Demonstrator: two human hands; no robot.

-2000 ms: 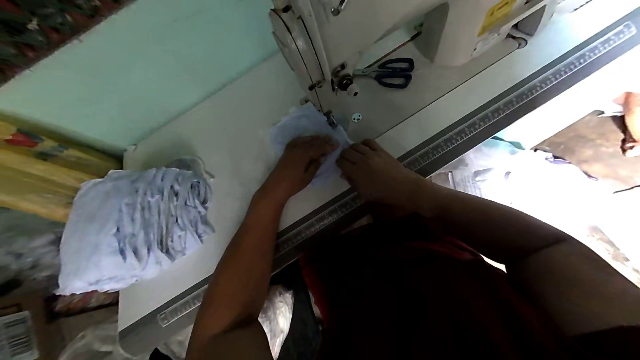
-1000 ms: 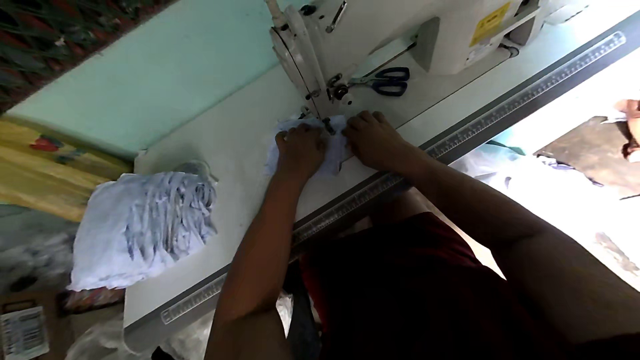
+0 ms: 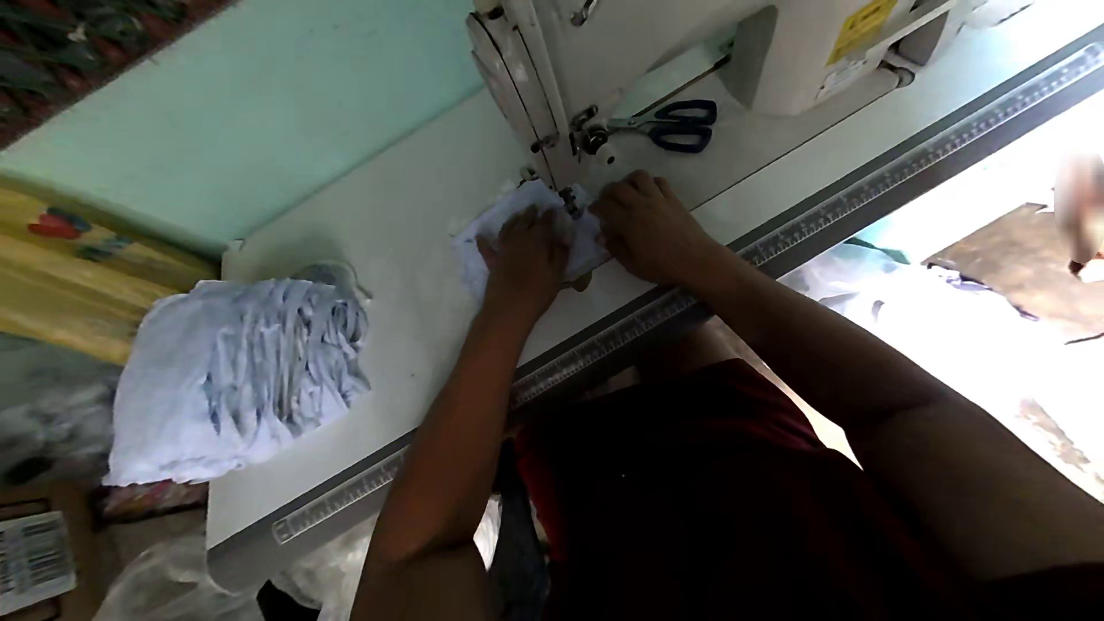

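A pale blue piece of cloth (image 3: 479, 250) lies under the presser foot (image 3: 569, 200) of a white sewing machine (image 3: 595, 43). My left hand (image 3: 528, 254) rests on the cloth, just left of the foot, with its fingers spread a little. At the cloth's right edge, close to the foot, is my right hand (image 3: 647, 226), its fingers bent; whether they pinch the cloth is hidden. A folded stack of similar cloth (image 3: 233, 379) sits on the left end of the table.
Dark-handled scissors (image 3: 677, 125) lie right of the needle area. A clear ruler (image 3: 345, 498) runs along the table's front edge. Yellow printed fabric or bag (image 3: 78, 267) is behind the stack, by the green wall. At far right, another person's blurred hand (image 3: 1080, 211) shows.
The cloth has shifted and turned somewhat under my hands. My left hand has moved from beside the foot down onto the cloth's middle, while my right hand stays near the right edge.
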